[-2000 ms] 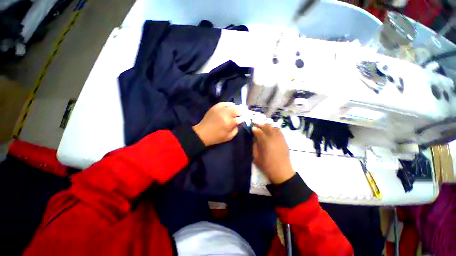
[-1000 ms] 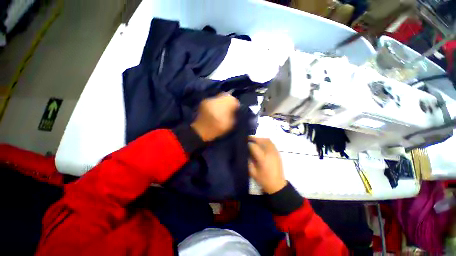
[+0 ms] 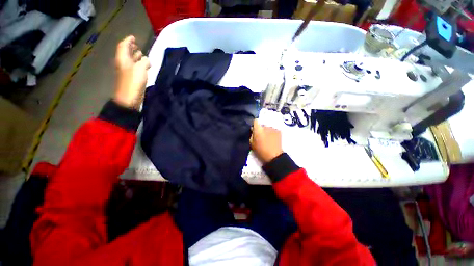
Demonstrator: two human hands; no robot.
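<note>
A dark navy garment (image 3: 197,130) lies bunched on the white table, left of the needle, its lower end hanging over the front edge. The white sewing machine (image 3: 338,85) stands to its right. My left hand (image 3: 131,72) is raised off the cloth at the table's left edge, fingers apart and somewhat curled, holding nothing visible. My right hand (image 3: 266,140) is at the garment's right edge, just in front of the needle area, with its fingertips on the cloth. The presser foot is too small to make out clearly.
A black fringe-like bunch (image 3: 333,126) lies under the machine arm. A yellow-handled tool (image 3: 378,163) and small dark parts (image 3: 419,151) lie to the right. A pale blue trough (image 3: 228,34) runs around the back. The table's printed front edge (image 3: 332,182) is near my lap.
My left hand has let go of the cloth and moved left and up. My right hand stays at the garment's right edge. The garment's front part is more bunched and rounded.
</note>
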